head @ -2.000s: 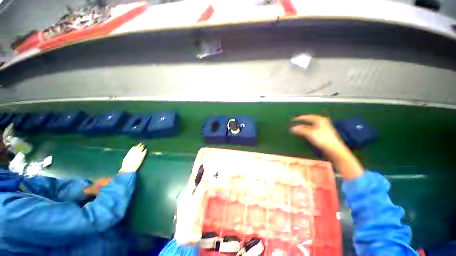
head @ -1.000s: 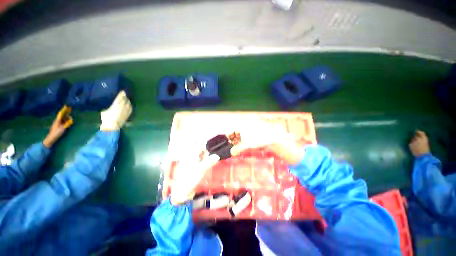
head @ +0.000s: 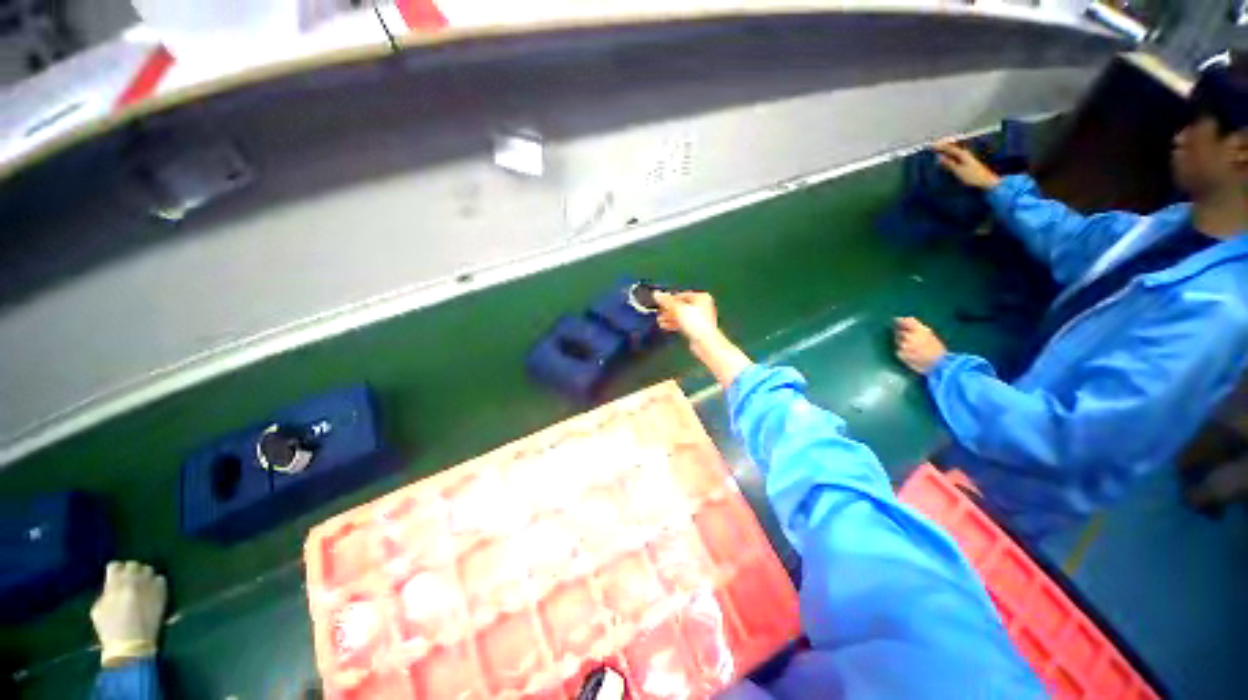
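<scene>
My right hand (head: 689, 317), bare, reaches past the tray's far right corner. Its fingertips pinch the edge of a small dark round watch with a pale rim (head: 643, 295), on the right block of a blue holder pair (head: 578, 353). The left block has a dark oval hole. The red tray (head: 548, 547) lies in front of me under glossy glare, its visible pockets mostly empty. A dark and white piece (head: 600, 684) sits at its near edge. My left hand is not in view.
Another blue holder pair (head: 349, 424) holds a watch at left; one more holder (head: 48, 547) is beyond it. A neighbour's gloved hand (head: 130, 609) is at lower left. A person in blue (head: 1109, 342) works at right. Red trays (head: 1027, 588) lie lower right.
The view has turned right. My right hand has moved from over the tray to the right holder pair, where a watch now shows. My left hand has gone out of view.
</scene>
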